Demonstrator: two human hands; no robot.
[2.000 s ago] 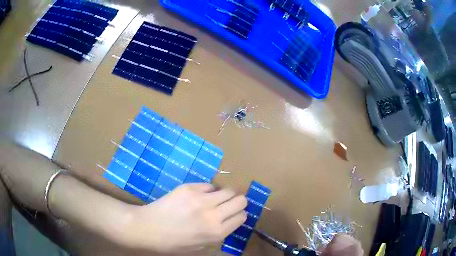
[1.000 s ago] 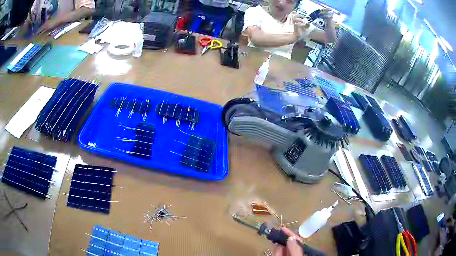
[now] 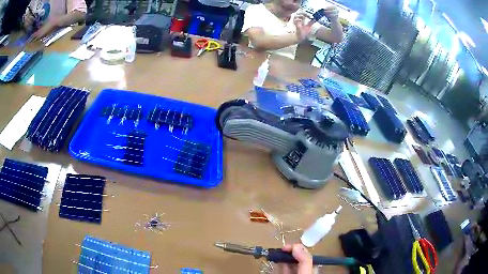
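Observation:
My right hand [image 3: 299, 260], cut off by the bottom edge, is shut around the dark handle of a soldering iron [image 3: 241, 249], its metal tip pointing left above the bench. My left hand is not in view. A light blue solar cell string [image 3: 113, 258] lies at the lower left, partly cut off. A small blue cell piece [image 3: 191, 271] shows at the bottom edge. A dark cell string [image 3: 82, 198] and another at its left lie above. A spiky clump of wire scraps [image 3: 153, 222] lies between the light blue string and the iron.
A blue tray [image 3: 144, 170] holds cell pieces. Beside it stands a bulky grey machine [image 3: 305, 163]. A white bottle [image 3: 320, 229], orange-brown scrap [image 3: 259, 215] and red-yellow scissors [image 3: 424, 256] are at the right. Stacked strings [image 3: 58, 118] lie left. A person sits across the bench.
The view has tilted up from the close bench to the far side. My left hand has left the picture. My right hand and the iron have moved away from the small cell piece.

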